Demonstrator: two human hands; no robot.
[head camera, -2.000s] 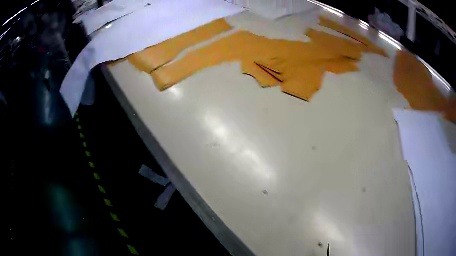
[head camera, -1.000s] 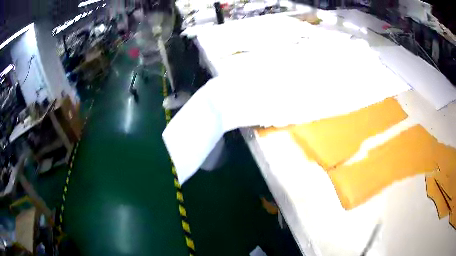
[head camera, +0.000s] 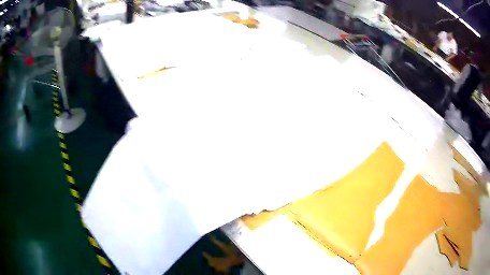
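Note:
Neither of my hands is in the picture. A large white pattern sheet (head camera: 215, 145) covers much of the table and hangs over its left edge towards the floor; it is overexposed, so printed lines cannot be made out. Large tan pieces (head camera: 344, 209) lie at the sheet's near right edge, some partly beside or under it. More tan pieces (head camera: 459, 207) with slits and ragged edges lie at the right. A thin tan strip (head camera: 156, 72) lies further up the table. No shears are visible.
The cream table (head camera: 290, 244) shows at the near edge. A white standing fan (head camera: 62, 80) stands on the green floor at left, by striped tape (head camera: 67, 172). Tan scraps (head camera: 223, 257) lie below the table. People (head camera: 447, 44) are at the far right.
The view has swung up and then closer over the white sheet. The sheet now fills the middle, and the tan pieces sit lower right. A dark thin object at the bottom edge is gone.

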